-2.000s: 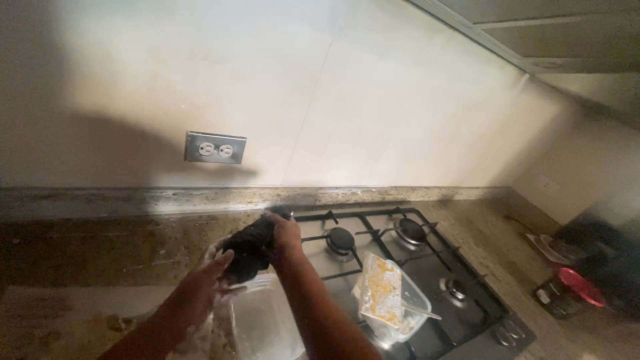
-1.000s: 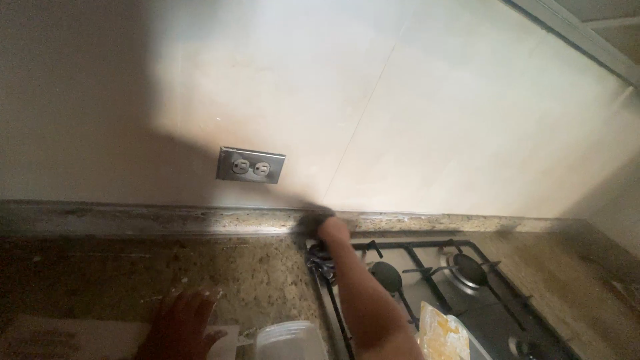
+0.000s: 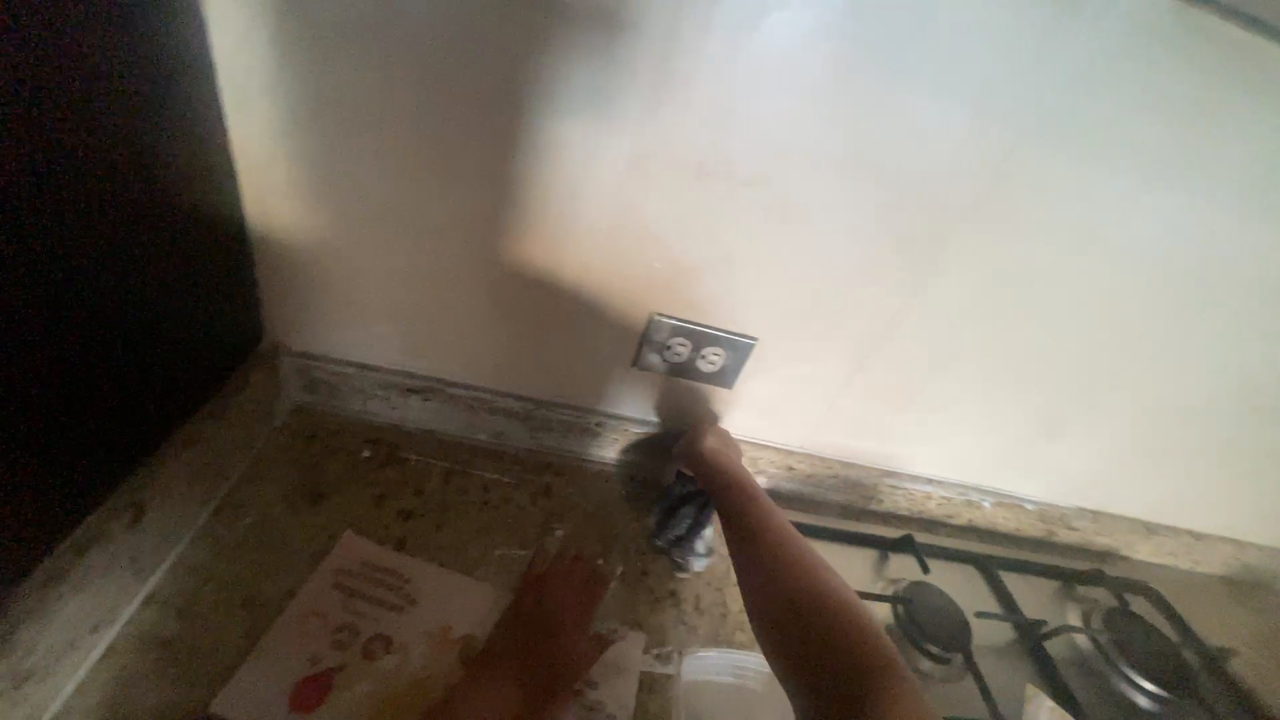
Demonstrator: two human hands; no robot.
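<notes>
My right hand (image 3: 708,455) grips a dark cloth (image 3: 685,525) that hangs below it, against the stone backsplash ledge (image 3: 440,405) just under a double wall outlet (image 3: 695,350). The hand and cloth are somewhat blurred. Lower left, my left hand (image 3: 560,600) lies in shadow, fingers spread on the speckled stone countertop (image 3: 470,500), holding nothing. Beneath its wrist is a printed sheet or flattened carton (image 3: 370,630). White residue streaks the counter near its fingertips and parts of the ledge.
A gas stove (image 3: 1000,640) with black grates stands at the right, partly behind my right forearm. At the bottom edge, a clear plastic container (image 3: 730,685) is partly in view. A dark vertical surface (image 3: 110,230) rises at the far left, beside a side ledge (image 3: 150,560).
Two seconds ago both hands were together on the dark cloth; since then the left hand has let go and come down to the counter. The right hand moved along the ledge. The view has swung left.
</notes>
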